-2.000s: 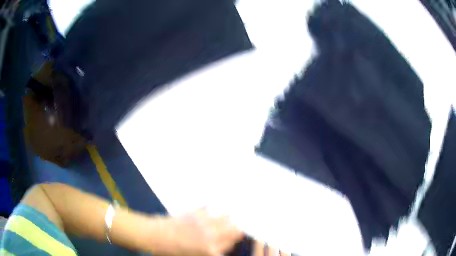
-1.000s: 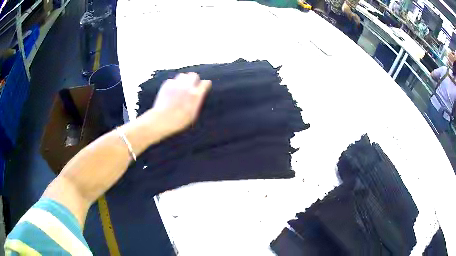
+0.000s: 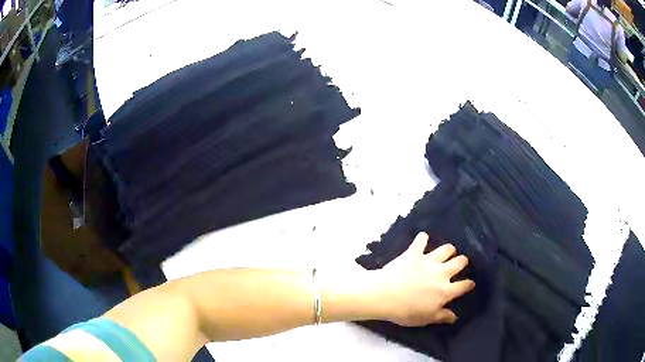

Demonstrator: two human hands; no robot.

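My left hand (image 3: 424, 283) lies palm down on a stack of black fabric strips (image 3: 527, 247) at the right, fingers spread. It presses on the stack's left part; whether the fingertips pinch any cloth cannot be told. A second broad stack of black strips (image 3: 233, 134) lies at the left of the white table, with lengthwise ridges and jagged right ends. Its left end hangs over the table's edge. My right hand is out of the picture.
The white worktable (image 3: 392, 78) curves away to the right. More black fabric (image 3: 626, 290) lies at the far right edge. A brown carton (image 3: 67, 212) stands on the blue floor at the left. A person (image 3: 597, 28) is at the top right.
My left hand has moved from the left stack across to the right stack, its fingers now spread. The view has shifted rightward, so both stacks sit farther left or higher.
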